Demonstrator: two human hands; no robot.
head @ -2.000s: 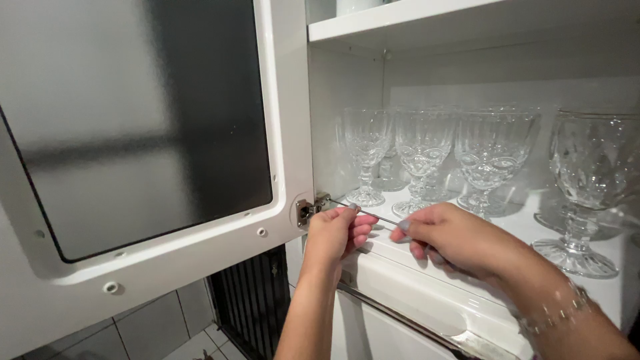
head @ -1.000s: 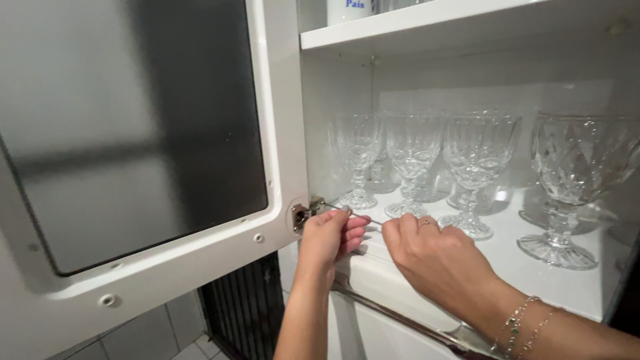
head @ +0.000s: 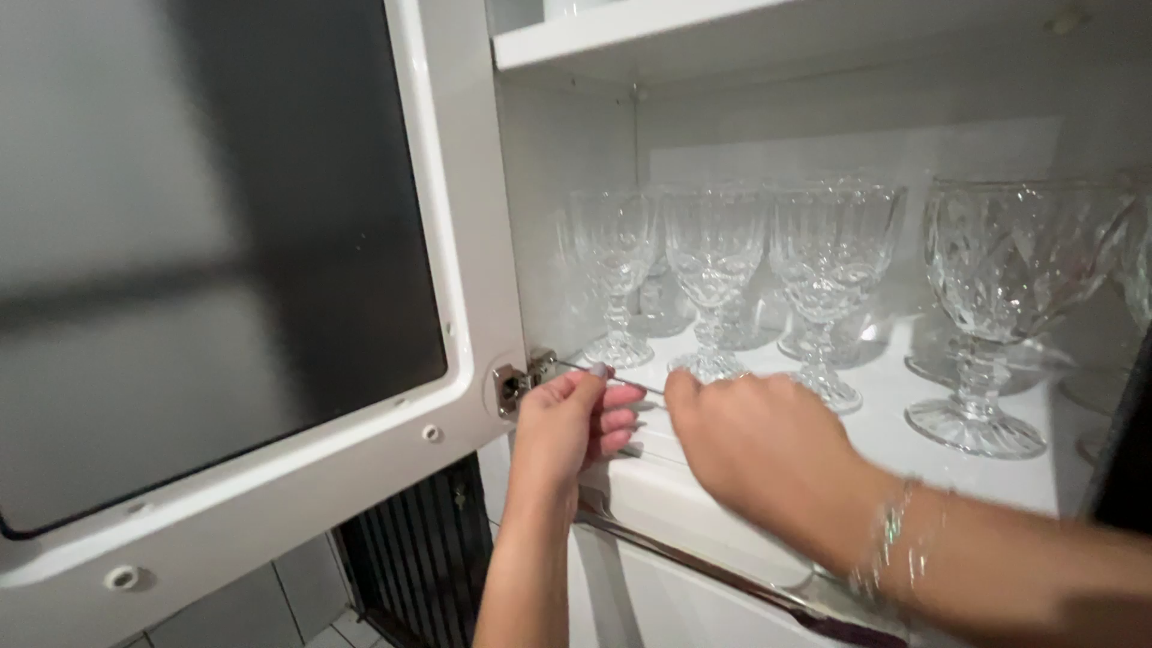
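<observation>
A metal cabinet hinge (head: 520, 385) joins the open white door (head: 474, 270), which has a dark glass panel, to the cabinet's side wall. The thin metal shaft of a screwdriver (head: 641, 386) runs from the hinge rightward to my right hand (head: 765, 441). That hand is closed around the tool's back end, so its handle is hidden. My left hand (head: 571, 414), just right of the hinge, pinches the shaft between thumb and finger near the front, its other fingers curled below. The shaft's tip lies at the hinge part on the cabinet wall; its exact seat is too small to tell.
Several clear stemmed glasses (head: 715, 261) stand on the white shelf right behind my hands, a larger goblet (head: 981, 270) at the right. An upper shelf (head: 648, 31) spans above. Below are a white drawer front with a metal strip (head: 702, 567) and a black slatted panel (head: 423, 549).
My right hand has turned, from fingers extended on the tool to a fist closed around its end. My left hand stays at the shaft beside the hinge.
</observation>
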